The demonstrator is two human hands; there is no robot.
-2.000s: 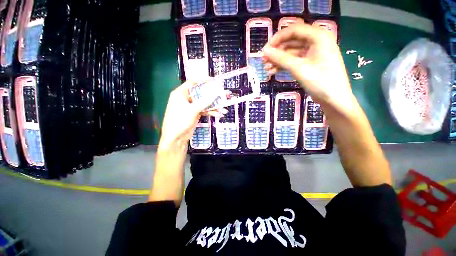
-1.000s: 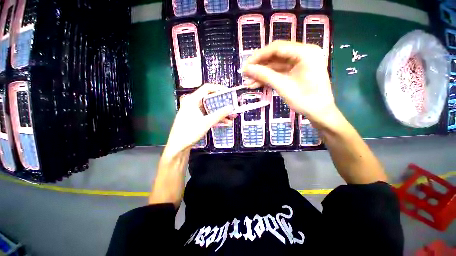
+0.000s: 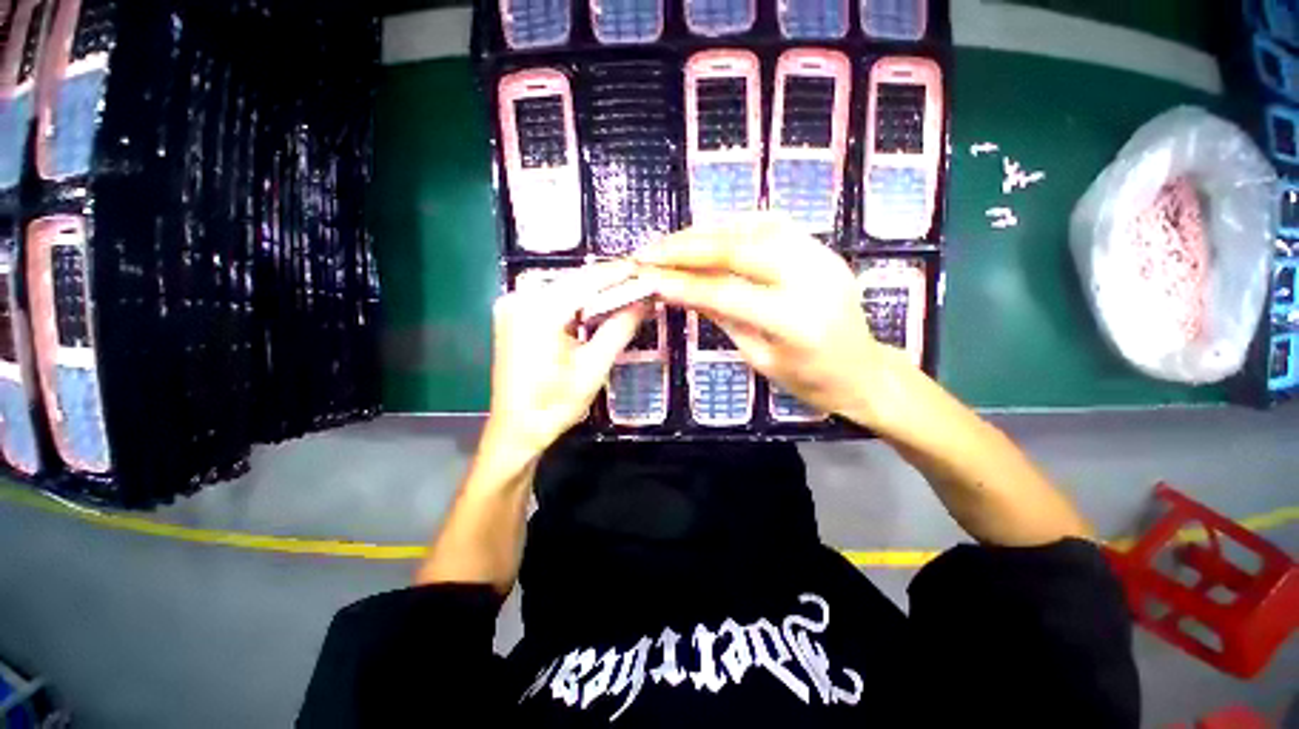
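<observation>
My left hand (image 3: 549, 356) holds a phone front housing (image 3: 618, 296), seen nearly edge-on and mostly covered by the fingers. My right hand (image 3: 776, 292) is at the housing, its fingertips touching the housing's upper side; whether they pinch a small part cannot be seen. Below both hands lies the black blister tray (image 3: 933, 257) with rows of pink-rimmed housings. One ribbed pocket (image 3: 631, 157) in the middle row is empty. Small loose parts (image 3: 1017, 177) lie on the green mat to the right of the tray.
A clear parts bag (image 3: 1111, 257) with red-pink bits stands open at right. A tall black tray stack (image 3: 242, 257) with pink-rimmed units on it is at left. Blue-looking units (image 3: 1279, 192) are at the far right edge. A red plastic stool (image 3: 1211, 584) stands on the floor.
The housing has turned from face-up to nearly edge-on in my left hand. My right hand has moved left and down onto it, uncovering housings in the tray's middle row.
</observation>
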